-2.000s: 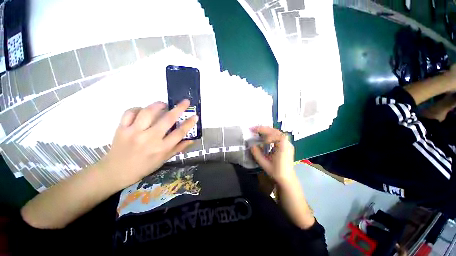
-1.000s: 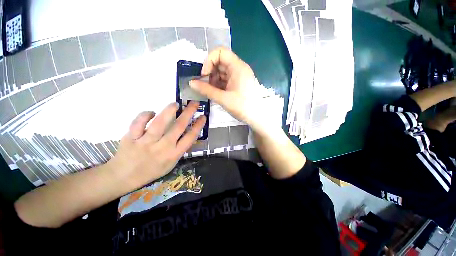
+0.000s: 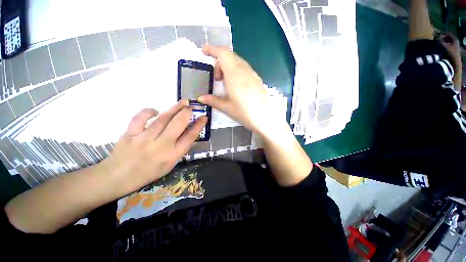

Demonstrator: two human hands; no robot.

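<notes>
The black keypad phone [image 3: 195, 63] lies on the white sticker sheets, near the centre. A grey screen film [image 3: 196, 83] lies over its screen. My left hand [image 3: 153, 137] holds the phone down, its fingertips on the keys and just below the screen; part of the keypad is hidden. My right hand [image 3: 238, 88] is at the phone's right side, its thumb tip touching the film's lower edge and its index finger raised past the upper right corner. A film strip [image 3: 223, 139] with grey rectangles lies below the phone.
Fanned sticker sheets [image 3: 97, 48] cover the left and centre. Another keypad phone [image 3: 12, 36] lies at the upper left. A side pile of sheets [image 3: 327, 77] is on the green table [image 3: 377, 56]. Another worker's striped sleeve [image 3: 434, 77] is at the right. A red bin [image 3: 362, 242] is below.
My right hand came from the film strip to the phone with a film, now flat over the screen and released from the fingertip pinch. The neighbouring worker's arm has moved up.
</notes>
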